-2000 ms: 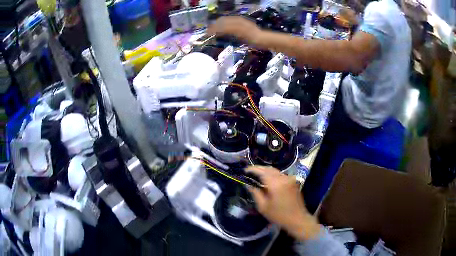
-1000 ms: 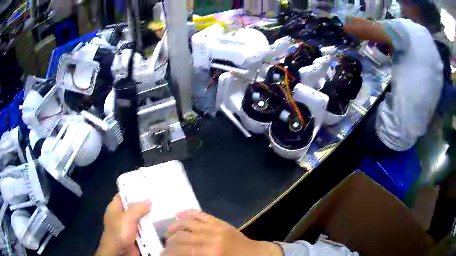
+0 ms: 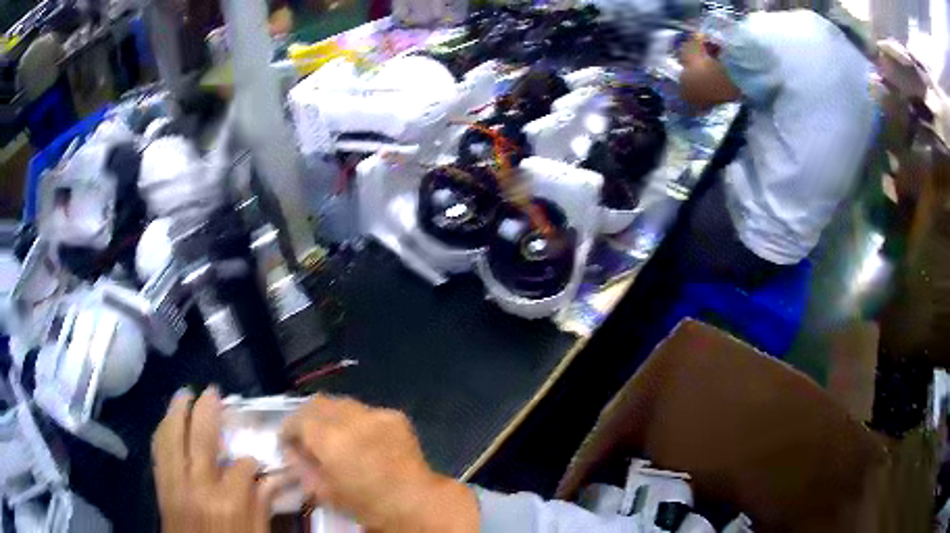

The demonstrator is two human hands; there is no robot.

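A white camera housing (image 3: 260,442) is held between my two hands at the bottom of the view, above the dark mat. My left hand (image 3: 203,474) grips its left side with fingers up. My right hand (image 3: 365,463) is on its right side, fingers bent over it. Both hands and the housing are blurred, and my left hand is cut off by the lower edge. A short red wire (image 3: 325,371) shows just beyond the housing. The black electric screwdriver (image 3: 245,302) stands over the metal box (image 3: 295,302) behind my hands.
White dome camera bodies (image 3: 99,349) are piled at left. A pale post (image 3: 266,125) stands behind the screwdriver. Open camera heads (image 3: 529,255) with coloured wires sit at right. A brown cardboard box (image 3: 719,427) with white parts is beside the bench edge. A person (image 3: 802,125) works beyond.
The housing has turned from its flat white face to a frame-like side, and moved slightly left and down. My right hand has moved left with it. The view has shifted.
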